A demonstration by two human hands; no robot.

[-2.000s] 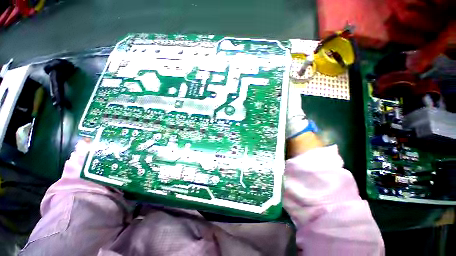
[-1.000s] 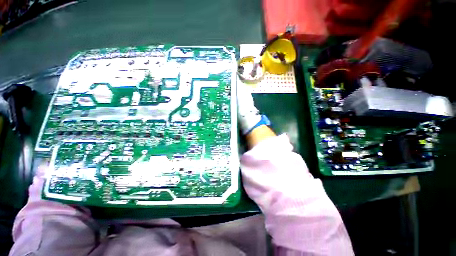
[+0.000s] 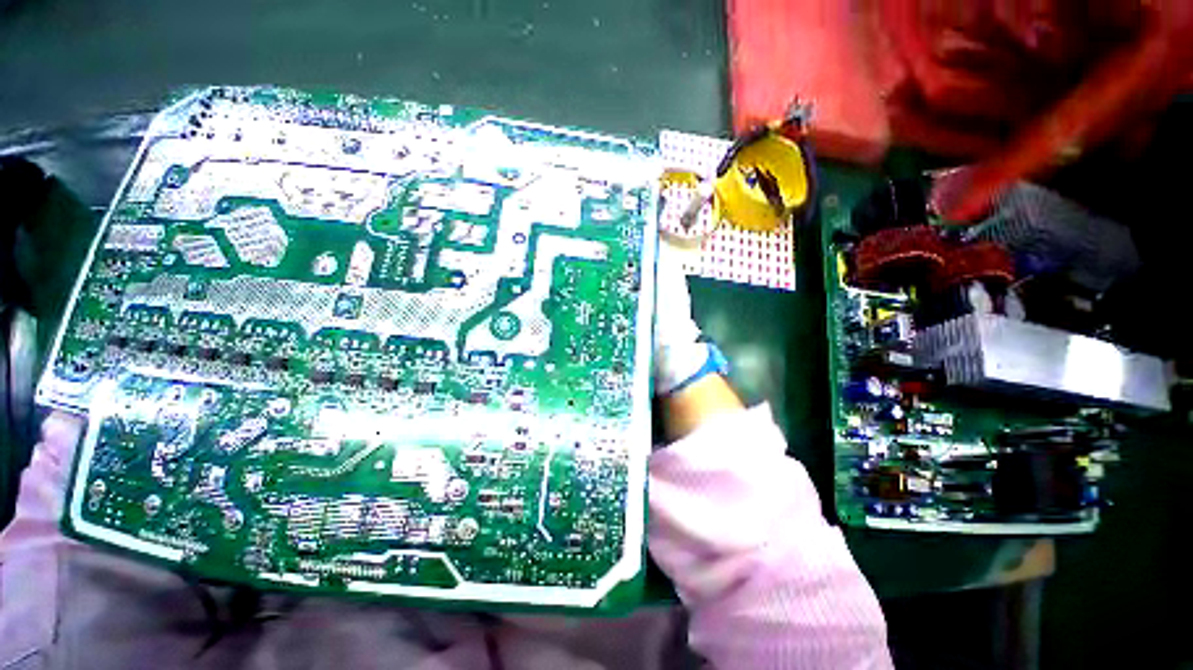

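A large green power circuit board (image 3: pixel 353 353) lies before me with its flat underside facing up, silvery solder areas and a white border showing. My right hand (image 3: pixel 674 321), in a white glove with a blue wrist band (image 3: pixel 693 368), grips the board's right edge; its fingers are mostly hidden beneath. My left sleeve (image 3: pixel 42 491) reaches the board's lower left edge. My left hand itself is hidden behind the board.
At right lies another board (image 3: pixel 903 452), parts up, with copper-red inductors (image 3: pixel 903 259) and a finned heat sink (image 3: pixel 1047 364). A label sheet (image 3: pixel 752 255), tape roll (image 3: pixel 688 213) and yellow holder with a dark-handled tool (image 3: pixel 763 183) lie between. Red foam (image 3: pixel 798 79) is behind; a blurred red shape is above the right board.
The view has shifted, so the board and right-hand items sit further left than two seconds ago. The board's tilt has changed slightly and its glare has moved. My right hand keeps its grip.
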